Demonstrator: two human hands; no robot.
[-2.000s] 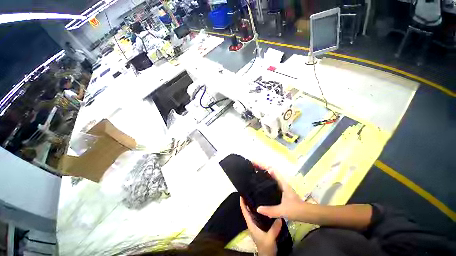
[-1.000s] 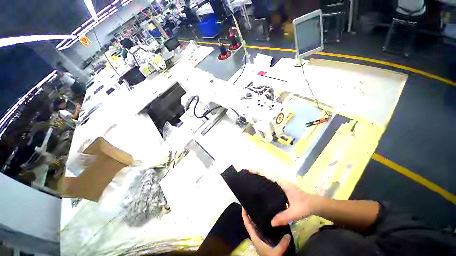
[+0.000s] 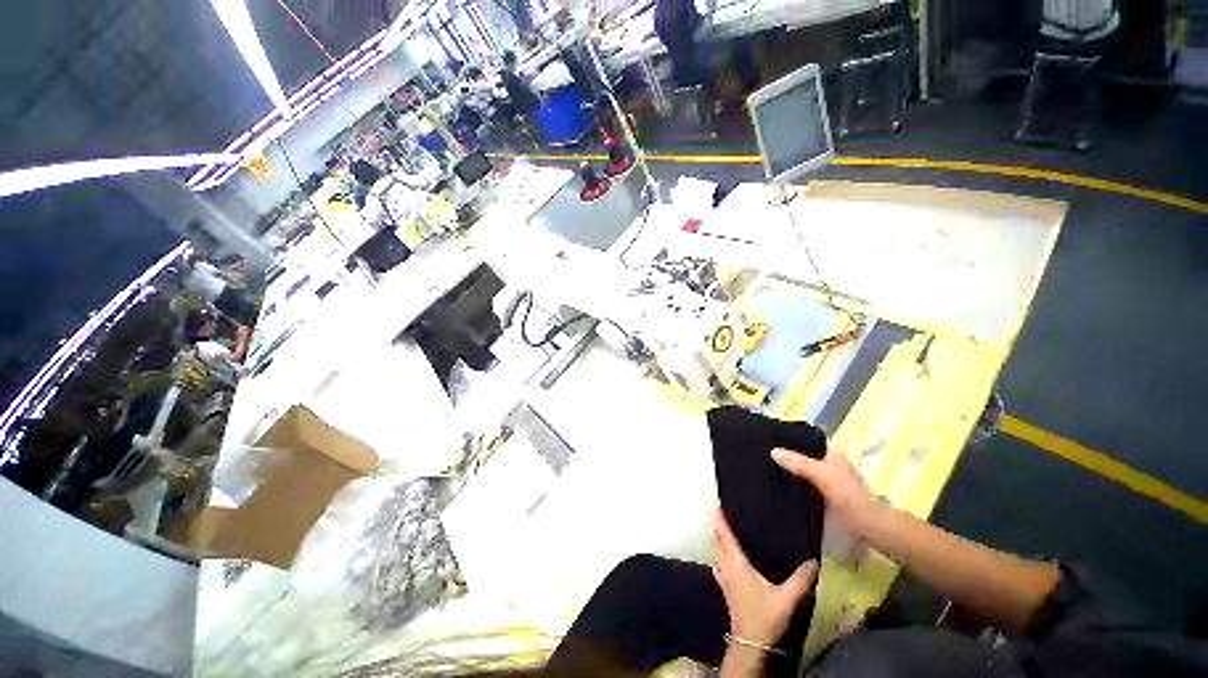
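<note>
A folded black garment piece (image 3: 758,484) is held upright over the table's near edge, its lower part hanging toward my lap. My left hand (image 3: 758,589) grips its lower part, thumb on the near face. My right hand (image 3: 828,487) grips its upper right edge, thumb on top. More black cloth (image 3: 643,609) lies on the table at the lower left of my hands. The white sewing machine head (image 3: 689,325) stands beyond the cloth, with a yellow clamp (image 3: 749,392) below it. The fingers behind the cloth are hidden.
A grey-blue bed plate (image 3: 784,347) with a red-and-black tool (image 3: 832,342) lies right of the machine head. A screen (image 3: 792,122) stands behind. At left are an open cardboard box (image 3: 294,497) and a crinkled plastic bag (image 3: 398,550). People sit at far left.
The folded black piece has moved right and up, and now stands more upright with a flatter face showing. Both hands moved with it and still hold it. The view has shifted slightly.
</note>
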